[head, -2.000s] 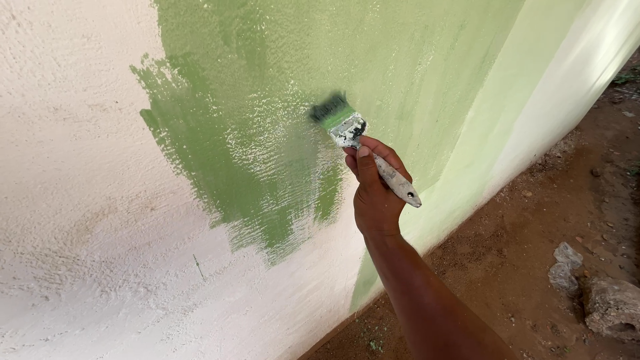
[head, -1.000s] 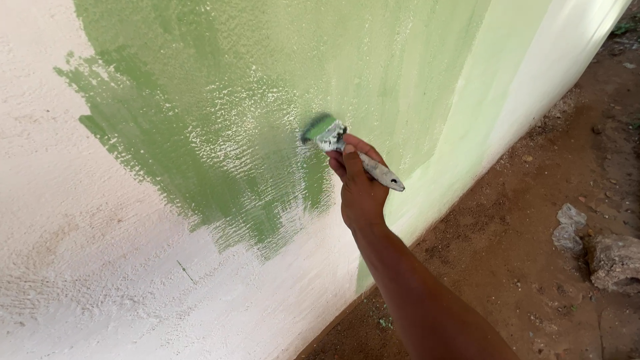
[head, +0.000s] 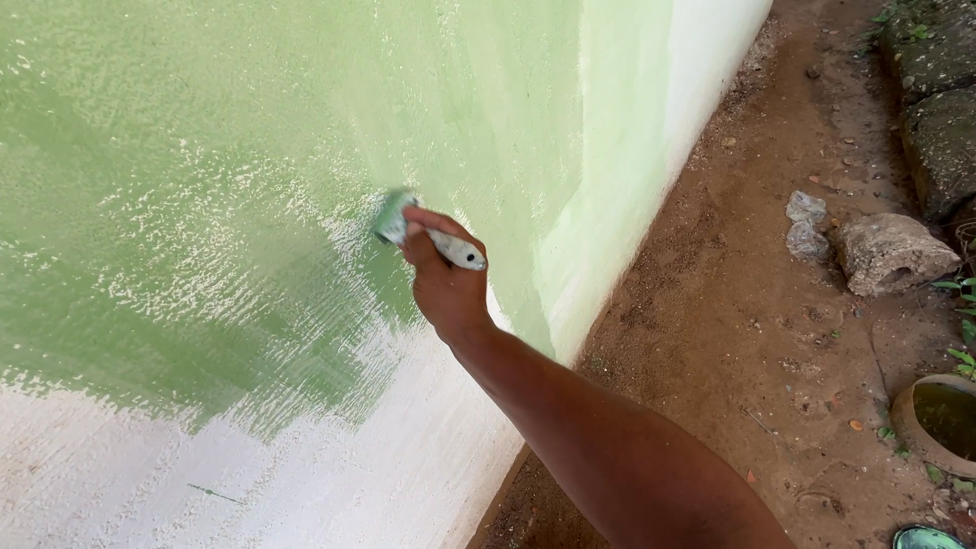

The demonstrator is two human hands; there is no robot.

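My right hand (head: 450, 278) is closed around the pale, paint-spattered handle of a paintbrush (head: 455, 250). The green-coated bristles, blurred, are at the wall's surface. Wet green paint (head: 297, 259) covers much of the rough wall (head: 427, 450), streaky with pale specks showing through near the brush. Below it the wall is white, with a thin green mark at the lower left. Lighter green and whitish bands run along the wall's right side. My left hand is out of view.
Brown dirt ground (head: 709, 328) borders the wall. On it lie a crumpled clear plastic piece (head: 807, 226) and a rough stone-like chunk (head: 892, 255). A round container with dark liquid (head: 907, 419) stands at the right; a green-smeared rim (head: 926, 537) shows below. Stone blocks (head: 942, 145) edge the ground.
The brush in my right hand has moved over the green area, and the bristles point more to the left. The view has shifted right, bringing the round container and stone blocks into sight.
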